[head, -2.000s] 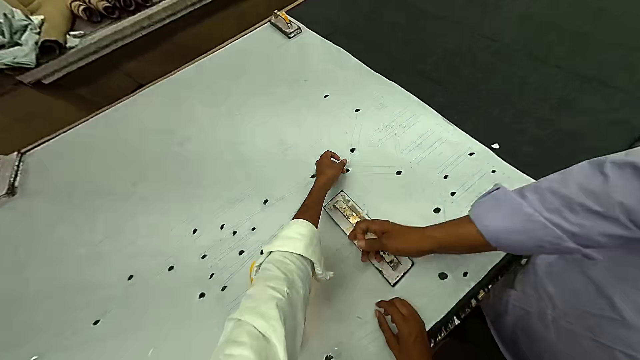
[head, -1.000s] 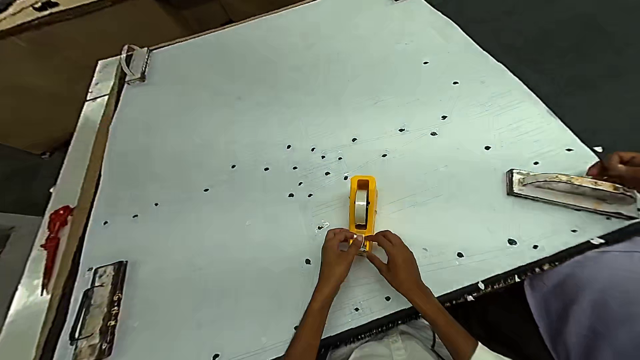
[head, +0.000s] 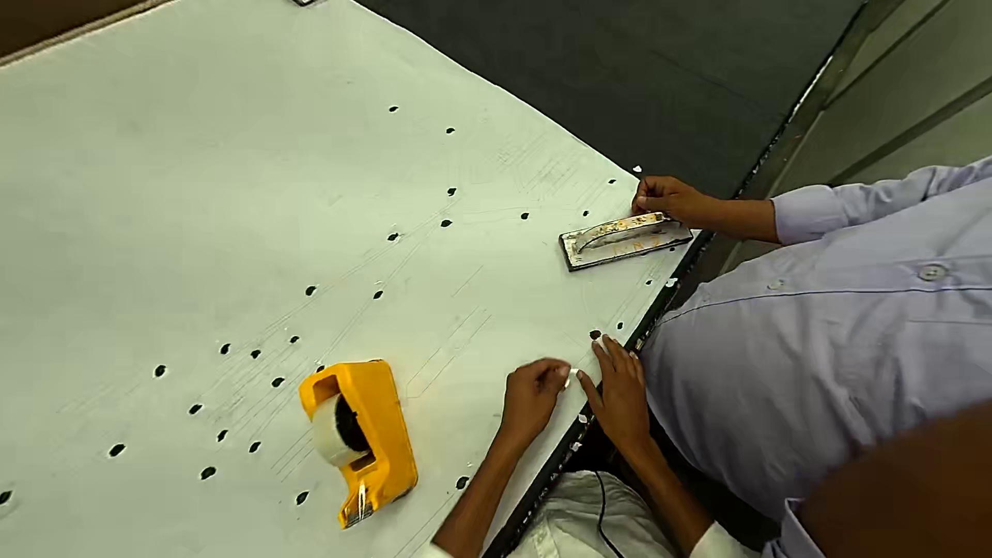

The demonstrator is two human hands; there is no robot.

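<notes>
My left hand (head: 535, 395) pinches a small whitish piece (head: 572, 377), possibly tape or paper, near the sheet's edge. Beside it, my right hand (head: 622, 387) lies with fingers apart, its thumb close to that piece and its fingertips near a dark leaf-shaped hole or mark (head: 595, 335). Under both hands spreads a large pale sheet (head: 232, 194) with many such dark spots and faint drawn lines. To the left of my hands, a yellow tape dispenser (head: 395, 442) with a roll of clear tape (head: 335, 434) rests on the sheet.
A flat metal weight with a handle (head: 624, 242) sits at the right, beside a co-worker's hand (head: 670, 200) at the sheet's edge. The co-worker's lavender shirt (head: 814, 310) borders the table edge. Dark fabric (head: 604, 70) lies beyond the sheet.
One second ago both my hands were at the tape dispenser's end; now they are away from it, near the sheet's edge. The view has shifted strongly.
</notes>
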